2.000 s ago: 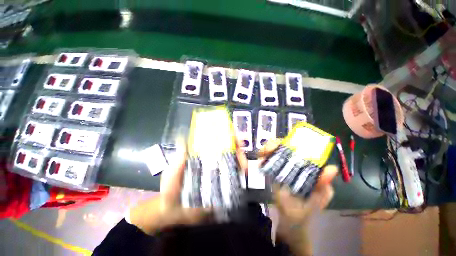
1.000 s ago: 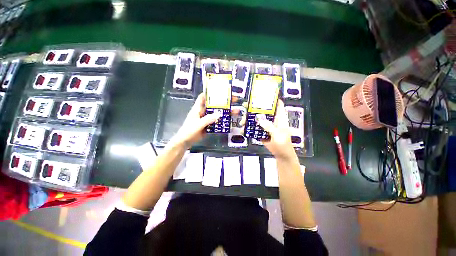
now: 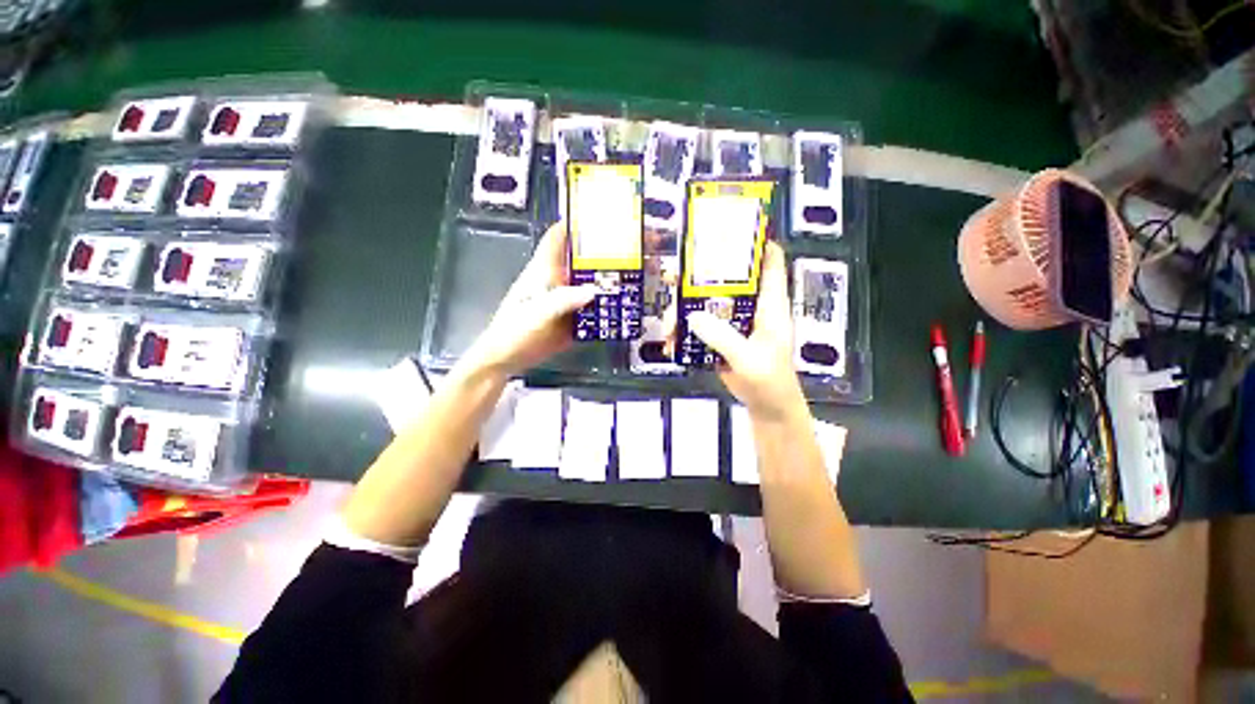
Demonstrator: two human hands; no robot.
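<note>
My left hand (image 3: 534,316) holds a keypad phone (image 3: 606,253) upright, its yellow-bordered screen lit white, thumb on the keypad. My right hand (image 3: 754,344) holds a second keypad phone (image 3: 725,255) beside it, also lit, thumb near its top keys. Both phones are over a clear plastic tray (image 3: 475,296) of phones lying back up, and hide part of it. A phone back (image 3: 819,184) shows at the tray's right. White batteries (image 3: 640,439) lie in a row along the table edge, partly under my right forearm.
A neighbouring tray (image 3: 248,296) of phone backs is at left. At right lie a red marker pen (image 3: 947,389), a second slim pen (image 3: 976,378), a pink fan (image 3: 1012,255) with a dark smartphone (image 3: 1085,249), a power strip (image 3: 1140,437) and tangled cables (image 3: 1053,426). Red cloth (image 3: 41,512) shows at lower left.
Two seconds ago both phones were lower, nearer me, and blurred with motion. They moved up over the tray. Since one second ago, the two hands hold nearly the same pose.
</note>
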